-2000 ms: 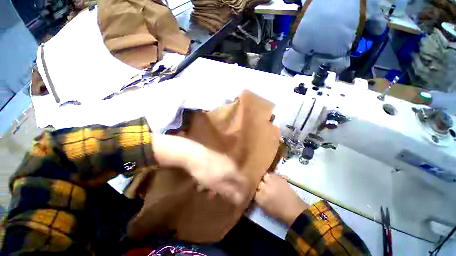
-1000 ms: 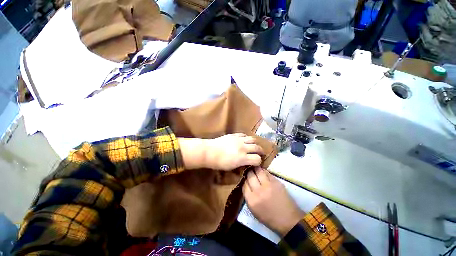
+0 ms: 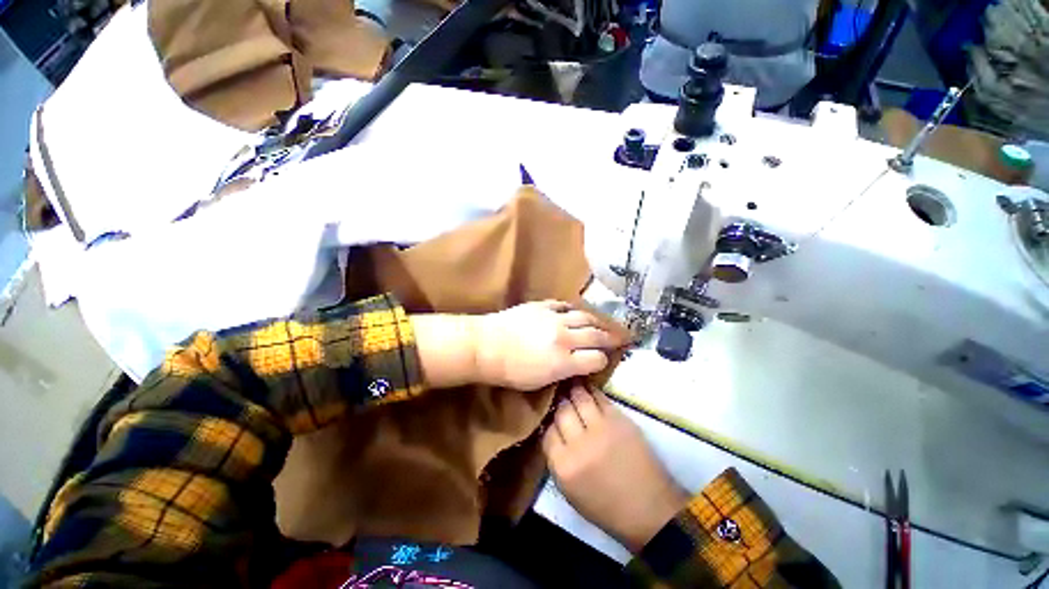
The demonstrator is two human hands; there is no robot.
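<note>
A brown fabric panel [image 3: 403, 460] lies on the white table and hangs over its front edge, with its right corner at the presser foot [image 3: 640, 322]. My left hand [image 3: 546, 345] lies flat on the panel with its fingertips just left of the presser foot. My right hand [image 3: 604, 454] holds the panel's edge just below my left hand; its fingertips are partly hidden in the fabric. White fabric [image 3: 230, 270] lies to the left, against the brown panel. The white sewing machine [image 3: 840, 265] stands at the right.
Snips [image 3: 896, 529] lie on the table at the right. A heap of brown [image 3: 230, 58] and white pieces lies at the upper left beside a dark bar [image 3: 408, 69]. A person's grey clothing [image 3: 730, 52] shows behind the machine. A yellow strip [image 3: 736, 451] runs along the machine bed.
My left hand has moved from mid-panel toward the presser foot and settled. My right hand has shifted slightly left with the fabric edge. The brown panel now lies lower and flatter at the needle.
</note>
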